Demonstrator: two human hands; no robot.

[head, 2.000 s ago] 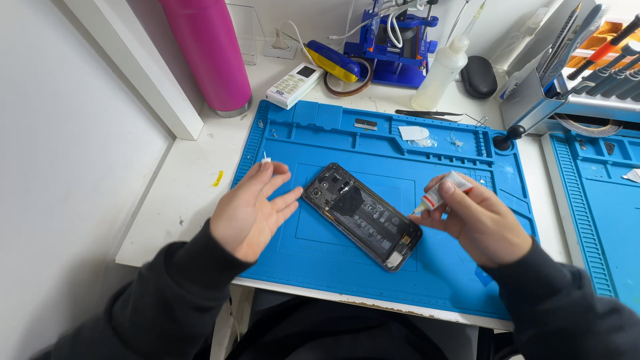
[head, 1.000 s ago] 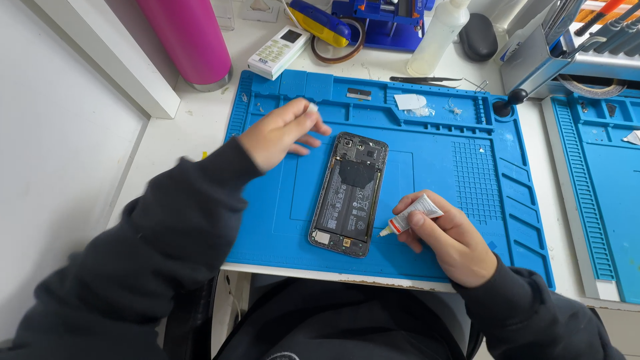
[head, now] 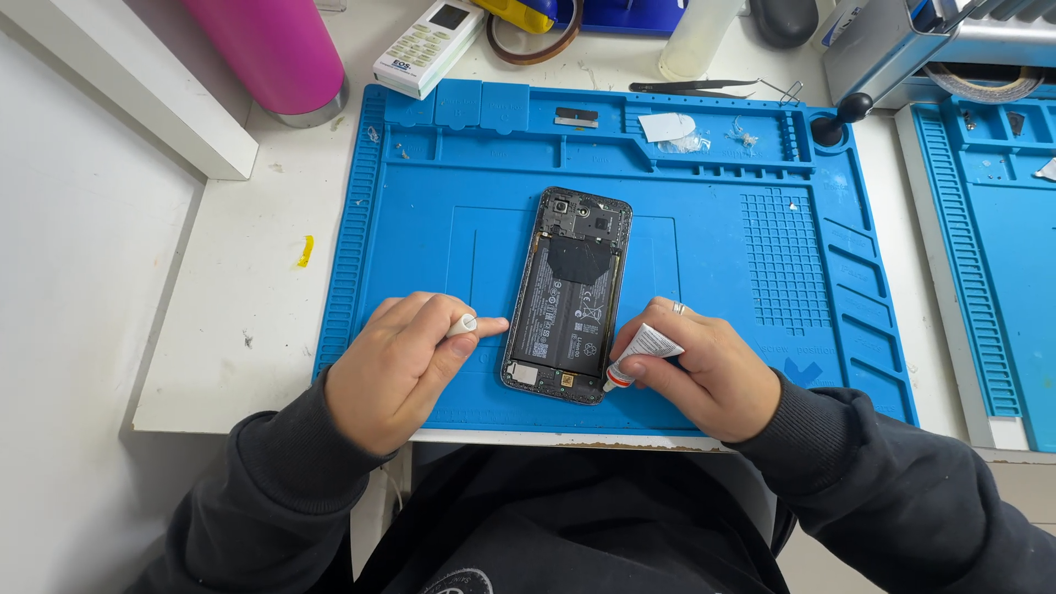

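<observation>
A smartphone with its back cover off, battery and camera exposed, lies on the blue silicone repair mat. My left hand holds a small white cap between thumb and fingers; its extended index or middle finger reaches the phone's left edge. In my right hand is a small white glue tube with a red band, pinched between thumb and fingers. The tube's nozzle points down at the phone's lower right corner; whether it touches the frame cannot be told.
Behind the mat stand a magenta bottle, a white keypad device, a roll of brown tape and a translucent bottle. Black tweezers lie by the mat's back edge. A metal tool holder is at the back right.
My left hand has come down to the phone's left edge with the cap. The phone has been turned more upright since the oldest frame. The tube's nozzle is now at the phone's lower right corner.
</observation>
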